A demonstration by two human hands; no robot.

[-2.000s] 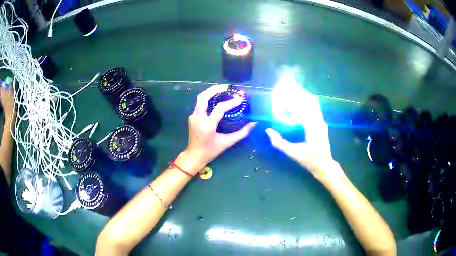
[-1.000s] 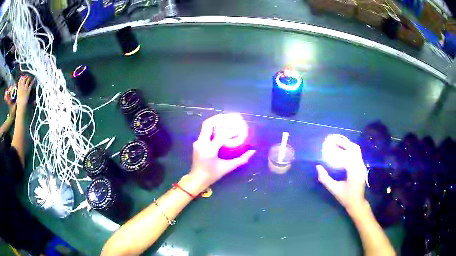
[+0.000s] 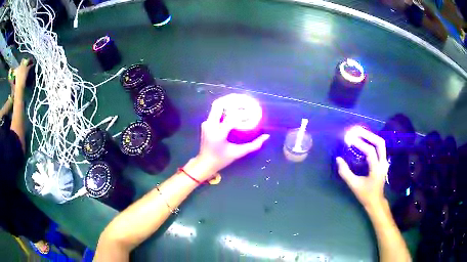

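Note:
My left hand (image 3: 217, 140) is around a lit speaker unit (image 3: 243, 113) whose ring glows pink-white; glare hides its edges. My right hand (image 3: 369, 166) is around another black unit (image 3: 353, 153) at the right, beside the dark cluster, with a violet-white glow at its top. Between my hands stands a small clear jar (image 3: 297, 147) with pale liquid and a white upright stick. A lit unit (image 3: 348, 84) with a white ring stands beyond my right hand.
Several dotted-face units (image 3: 137, 138) stand at left beside tangled white cables (image 3: 56, 97) and a clear bowl (image 3: 49, 175). Two lit units (image 3: 106, 52) are at the far left. A black housing cluster (image 3: 435, 189) fills the right. Another person's arm (image 3: 19, 102) is at the left edge.
Compared with one second ago, the far lit unit appears further right. The glow at my right hand is weaker, so the unit's dark top shows. Earlier my right hand was nearer my left, where the jar now shows.

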